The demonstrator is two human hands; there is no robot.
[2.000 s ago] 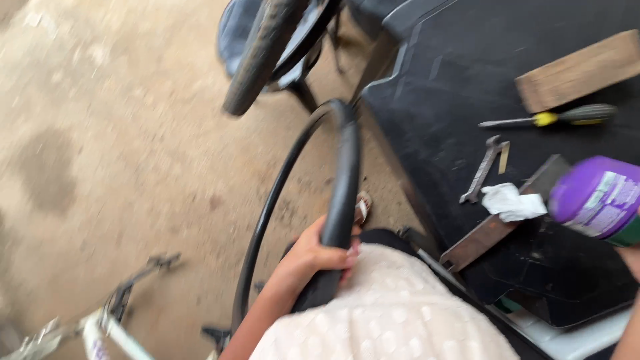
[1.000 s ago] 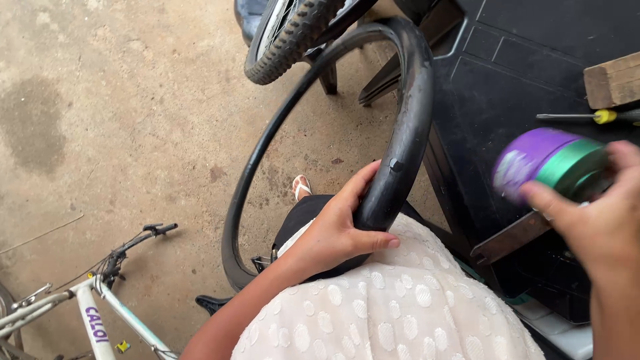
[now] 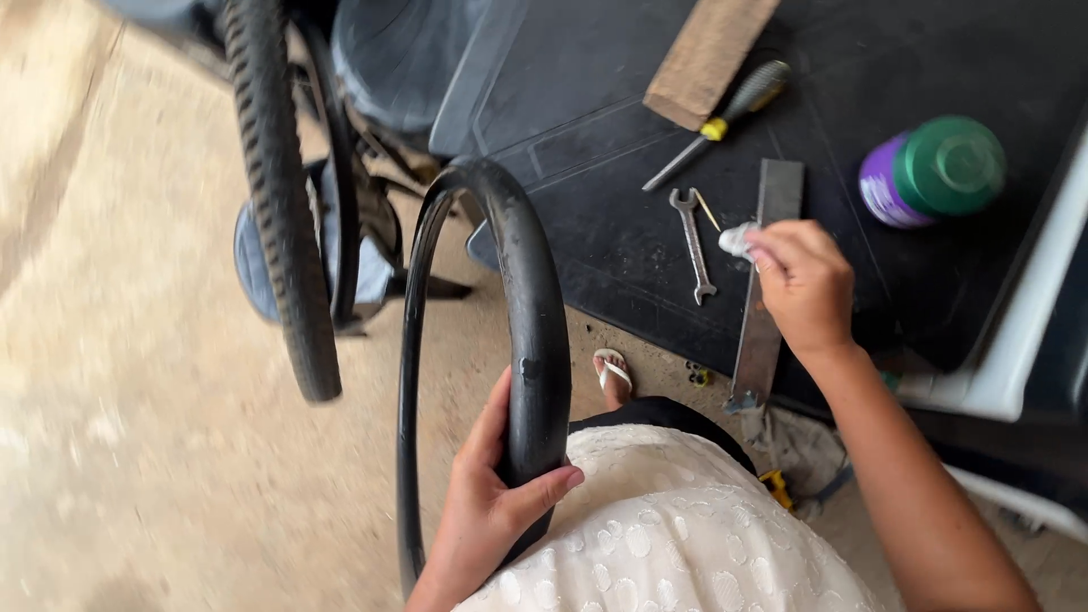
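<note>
My left hand [image 3: 501, 501] grips an inflated black bicycle inner tube [image 3: 540, 323] low on its near side, thumb over the front. A small dark mark shows on the tube just above the fingers. Over the black table, my right hand [image 3: 803, 276] pinches a crumpled white cloth or paper [image 3: 738, 240] between thumb and fingers. Beneath that hand lies a flat metal bar [image 3: 759, 340]. Left of the bar are an open-ended wrench [image 3: 694, 246] and a thin yellowish stick [image 3: 707, 210]. A purple container with a green lid [image 3: 948, 170] is on the table to the right.
A screwdriver [image 3: 722, 123] lies beside a wooden block [image 3: 710, 59] on the black table [image 3: 595, 246]. A knobby bicycle tire [image 3: 276, 204] hangs at upper left, near a dark round seat [image 3: 404, 59]. A foot in a white flip-flop [image 3: 612, 370] is on the concrete floor.
My right hand has let go of the purple container, now on the table, and taken hold of the white cloth or paper. My left hand still holds the tube. The view has shifted.
</note>
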